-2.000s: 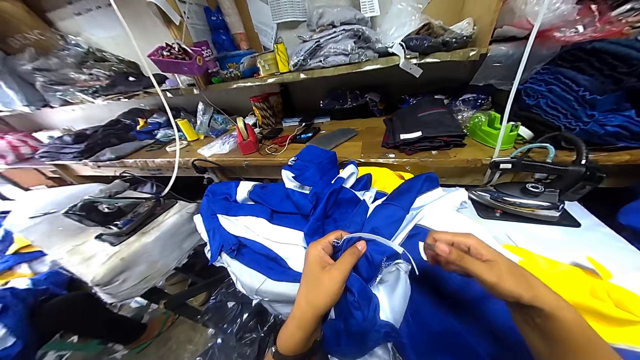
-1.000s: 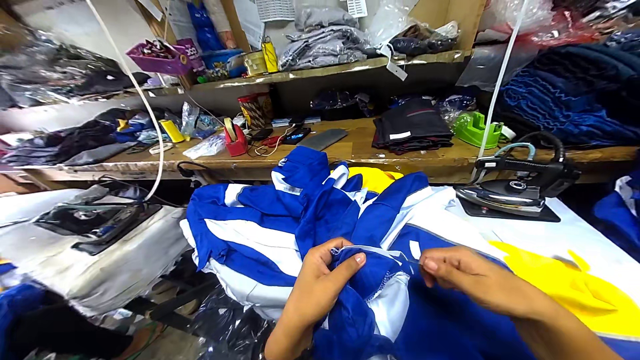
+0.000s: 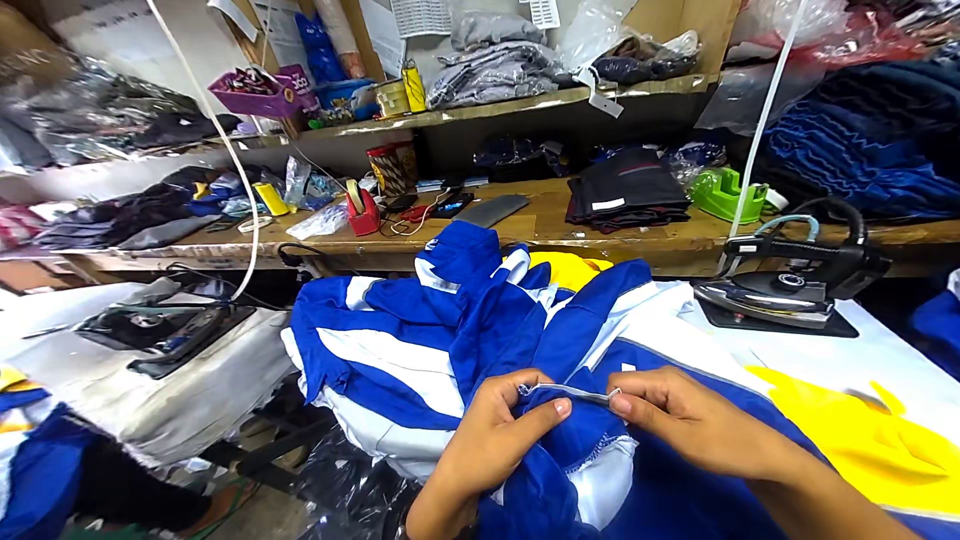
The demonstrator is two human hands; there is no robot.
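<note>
A blue and white garment (image 3: 390, 337) lies bunched in front of me over the ironing surface. My left hand (image 3: 499, 435) grips the edge of a blue part, where a narrow white strip (image 3: 574, 391) runs along it. The strip's other end is pinched between thumb and fingers of my right hand (image 3: 675, 412), so it spans the gap between both hands. Below them hangs a serged seam with white cloth (image 3: 607, 480). Yellow fabric (image 3: 862, 442) lies right of my right forearm. A steam iron (image 3: 787, 289) rests on a dark pad at the right.
Another iron (image 3: 172, 326) lies on a padded board at the left. Behind, a wooden shelf (image 3: 540, 217) holds a red tape dispenser (image 3: 362, 208), a green dispenser (image 3: 724, 196) and folded dark clothes (image 3: 628, 187). White hoses hang down on both sides. Someone's leg (image 3: 127, 480) shows at lower left.
The white strip was curved with its end loose beside my right hand; now that hand pinches it and it is drawn nearly straight. My right hand has moved closer to my left.
</note>
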